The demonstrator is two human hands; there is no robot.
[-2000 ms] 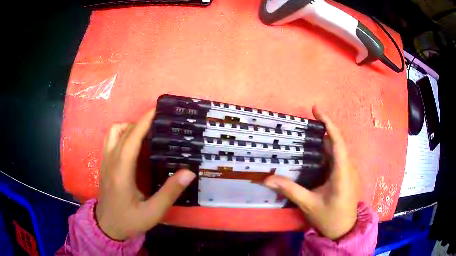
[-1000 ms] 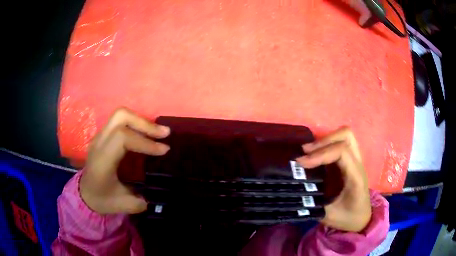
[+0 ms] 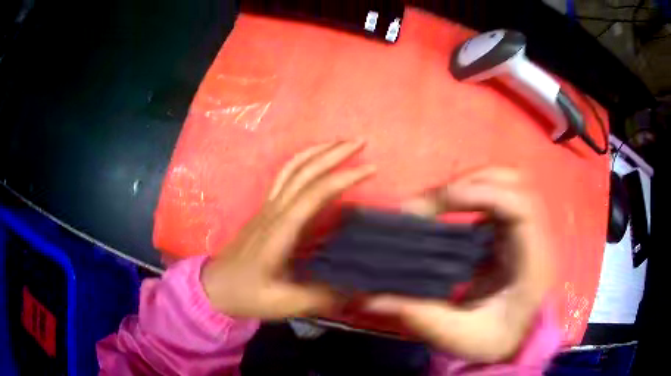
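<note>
A stack of smartphones (image 3: 405,253) is between my two hands above the near part of the red mat (image 3: 353,103). The stack is blurred, with its dark long edges facing up; labels and backs cannot be made out. My right hand (image 3: 493,279) grips the right end, thumb on the near side, fingers curled over the far side. My left hand (image 3: 287,242) is at the left end, its fingers stretched out past the stack and its thumb side along the near edge. How firmly the left hand holds is blurred.
The barcode scanner (image 3: 522,77) lies at the mat's far right. A spare phone (image 3: 335,18) with white labels lies at the far edge. A black mouse (image 3: 616,209) and white paper (image 3: 618,283) are at the right. A blue bin (image 3: 62,257) with a red tag (image 3: 38,322) is at the left.
The stack has turned from screens and labels showing to its edges up. My left hand's fingers have straightened. The view has shifted, so the whole scanner and the spare phone show again.
</note>
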